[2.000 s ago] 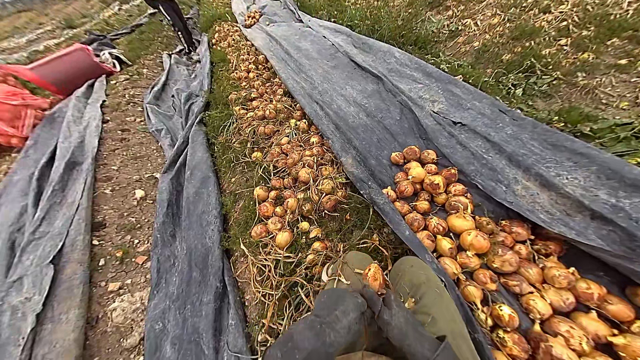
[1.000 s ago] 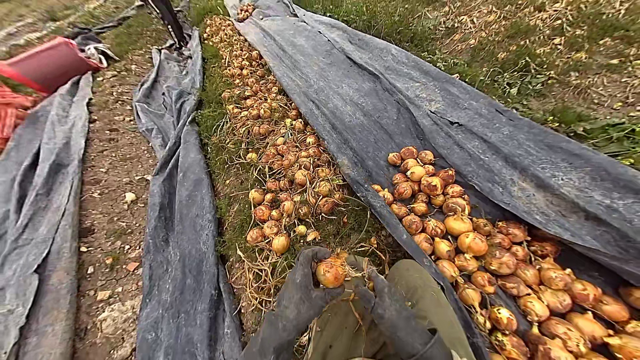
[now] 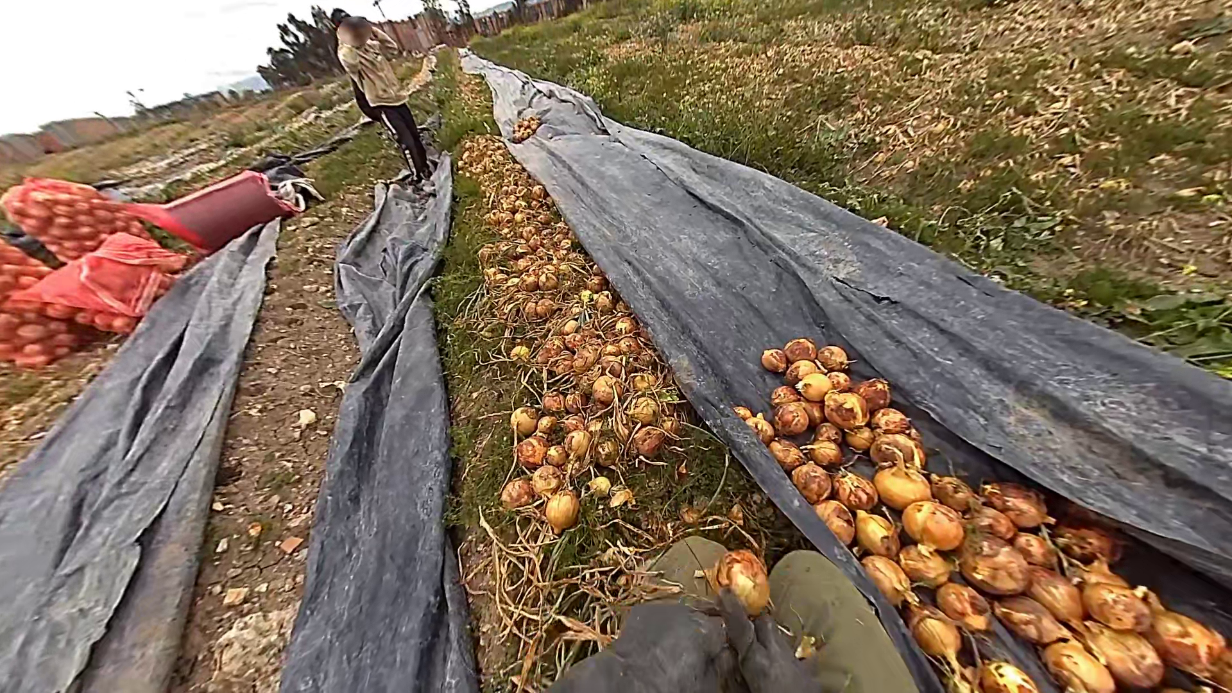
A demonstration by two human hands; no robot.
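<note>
Both my hands wear dark gloves and meet low in the view, over my knees in olive trousers. An onion [image 3: 741, 580] with brown, peeling skin rises from between them; my left hand [image 3: 669, 643] is closed at its lower side. My right hand [image 3: 770, 654] lies close against the left, its fingers partly hidden, so its grip is unclear. Ahead of my knees, a long row of onions with dry stalks [image 3: 577, 414] lies on grassy soil. To the right, a heap of onions with short tops [image 3: 905, 487] rests on a dark plastic sheet [image 3: 674, 250].
Another dark sheet [image 3: 385, 452] runs along the left of the row, beside a strip of stony soil [image 3: 279, 423]. Red mesh sacks of onions [image 3: 67, 221] and a red container [image 3: 226, 207] stand farther left. A person [image 3: 385, 91] stands up the row.
A second ago my left hand held an onion up, apart from my right hand; now the hands are together, lower down. The view has tilted up, showing the standing person and more sacks.
</note>
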